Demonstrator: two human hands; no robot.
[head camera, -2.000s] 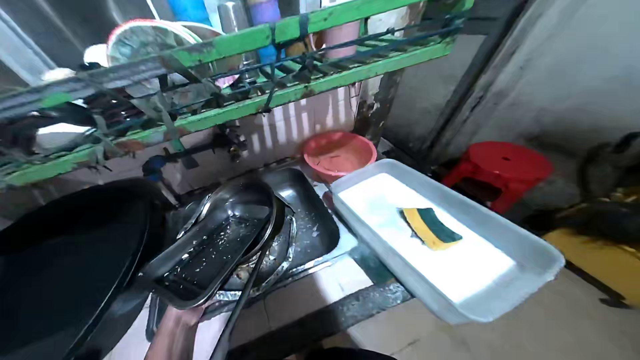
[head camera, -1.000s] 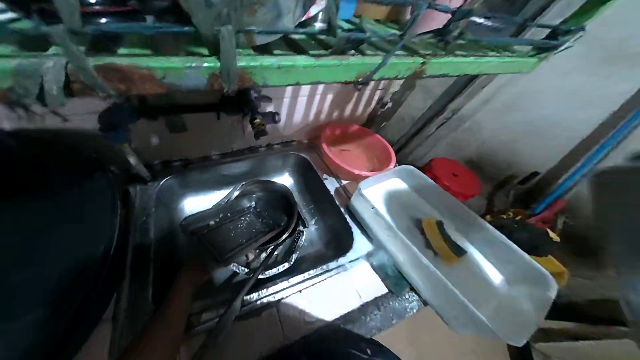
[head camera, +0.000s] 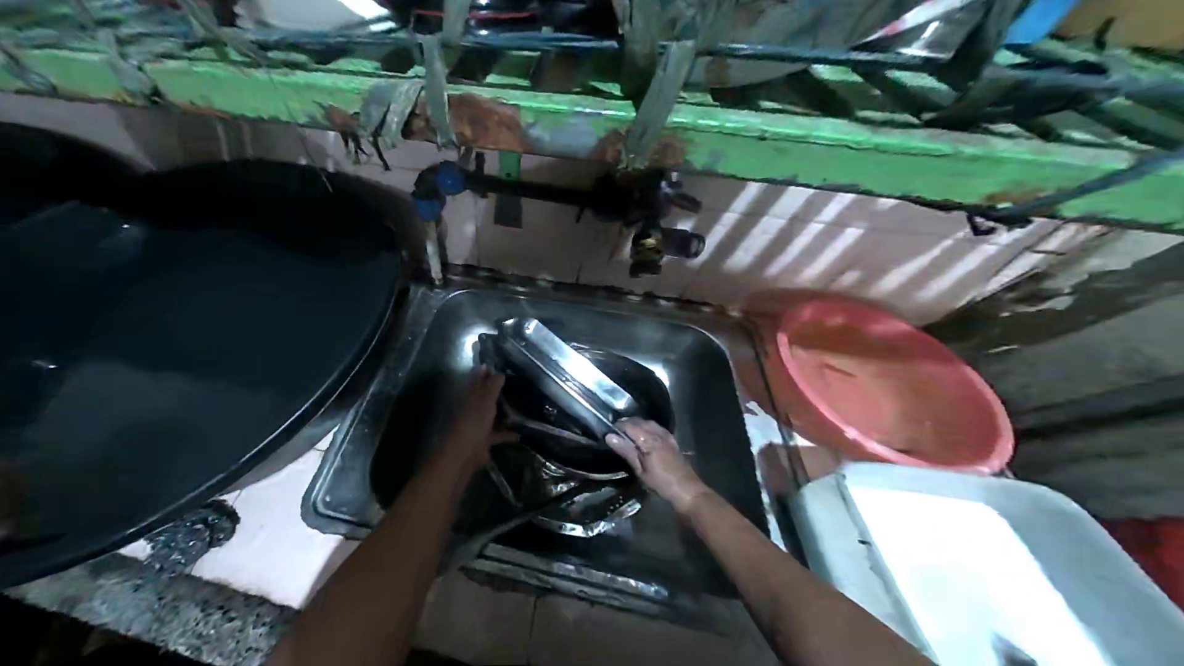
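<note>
A dark rectangular metal pan (head camera: 575, 372) is tilted on its side over the stainless steel sink (head camera: 689, 347). My right hand (head camera: 652, 453) grips its near right corner. At the pan's far left end is my left hand (head camera: 486, 407), blurred and in shadow; its fingers seem to touch the edge, but their grip is unclear. Beneath the pan, in the sink, lie a dark round pan (head camera: 647, 384) and a shiny metal piece (head camera: 592, 509) with an angular rim. A long dark handle (head camera: 509, 525) crosses the sink's near side.
A large black tub (head camera: 185, 351) of water stands left of the sink. To the right are a pink plastic basin (head camera: 897, 388) and a pale rectangular tray (head camera: 934, 546). A tap (head camera: 647, 250) is on the tiled wall, below a green rack (head camera: 768, 148) that runs across the top.
The rectangular pan has gone from lying face up to standing tilted on its side. My right hand has come into view on it. The view has moved closer over the sink.
</note>
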